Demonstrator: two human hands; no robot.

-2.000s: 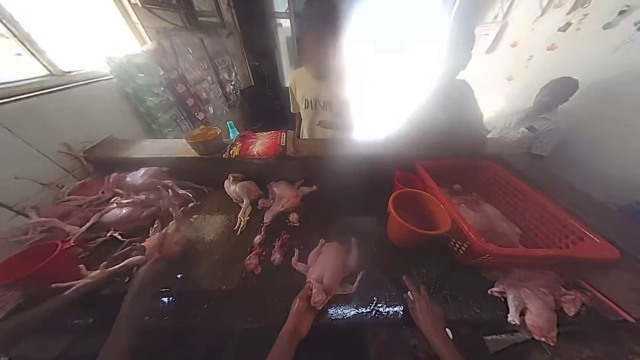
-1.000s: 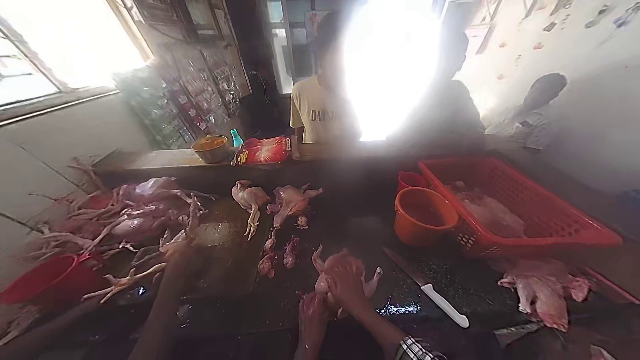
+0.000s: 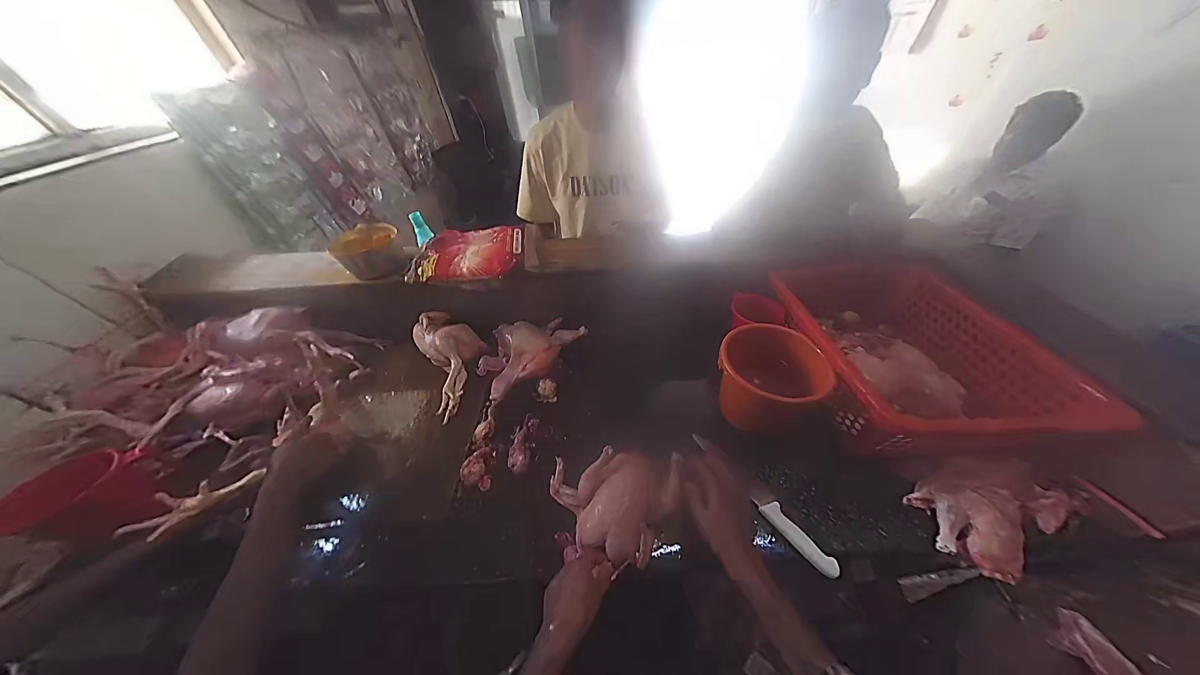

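A plucked whole chicken [image 3: 623,502] lies on the dark wet counter in front of me. My left hand [image 3: 579,579] grips its near end, where the neck seems to be. Against its right side is my right hand [image 3: 714,497], by a leg; whether the fingers close on it is unclear. A knife with a white handle [image 3: 799,539] lies just to the right, part of its blade hidden by that hand. Farther off lie two smaller plucked birds [image 3: 448,347] [image 3: 527,354], with reddish innards [image 3: 476,467] [image 3: 522,445] nearer me.
A co-worker's hand [image 3: 309,450] is at the left, near a pile of plucked chickens [image 3: 234,398] and a red bucket [image 3: 80,492]. At right stand an orange bucket [image 3: 776,394] and red crate [image 3: 1050,427], with chicken pieces [image 3: 994,525] nearer. People stand behind the ledge [image 3: 234,277].
My right hand was on top of the chicken one second ago and has moved to its right side. Two seconds ago it was on the counter, apart from the bird.
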